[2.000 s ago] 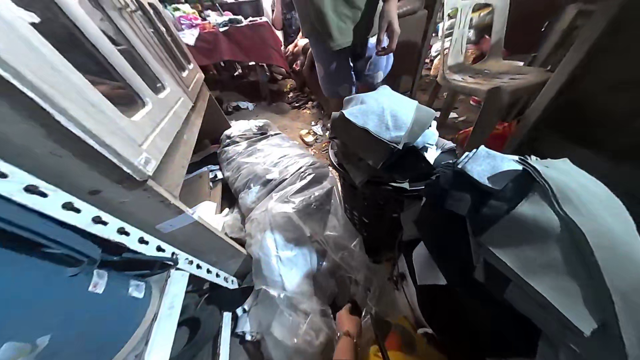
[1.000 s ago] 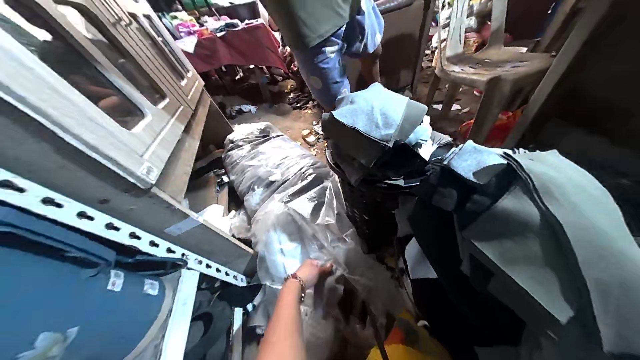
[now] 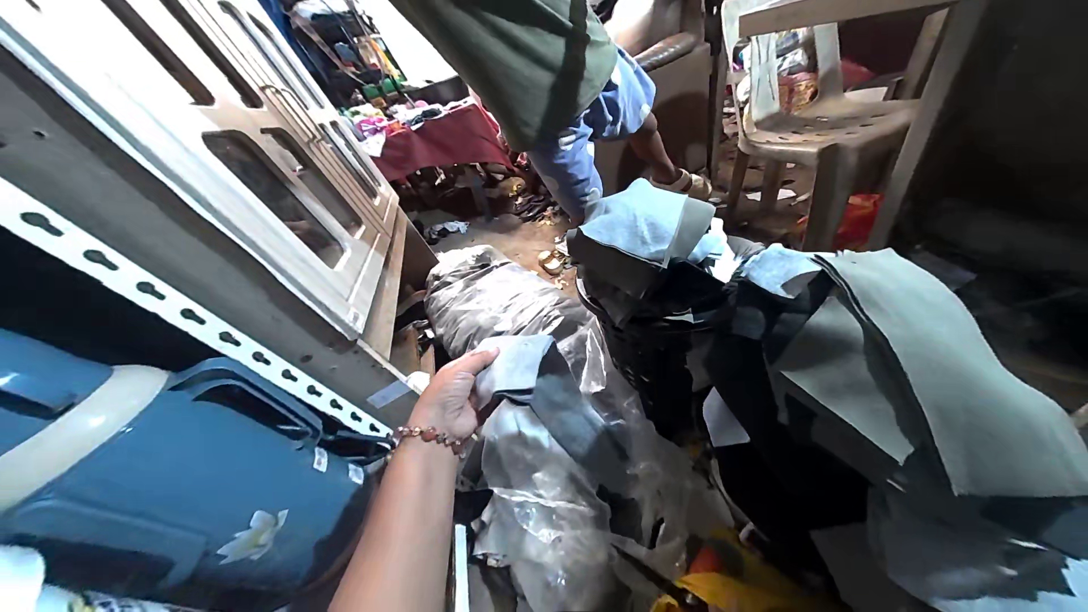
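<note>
My left hand [image 3: 450, 395], with a beaded bracelet at its wrist, reaches in from the bottom and pinches the pale end of a folded grey fabric piece [image 3: 518, 370]. The darker part of that fabric hangs down to the right over a large clear plastic bag [image 3: 544, 518]. Stuffed with grey material, the bag lies lengthwise on the floor. To its right, stacked grey and black fabric pieces [image 3: 952, 365] are heaped, and more lie on top of a dark basket-like container [image 3: 646, 365]. My right hand is out of view.
A cabinet [image 3: 280, 161], a perforated white metal bar [image 3: 187, 319] and a blue plastic container [image 3: 212, 476] line the left. A person in blue patterned shorts [image 3: 586, 153] stands ahead. Behind are a plastic chair [image 3: 833, 127] and a red-covered table [image 3: 442, 140]. A yellow item [image 3: 739, 586] lies low.
My left hand has moved up and left from the plastic bag and now holds a fabric piece above it. The person ahead has shifted posture. The view has shifted somewhat.
</note>
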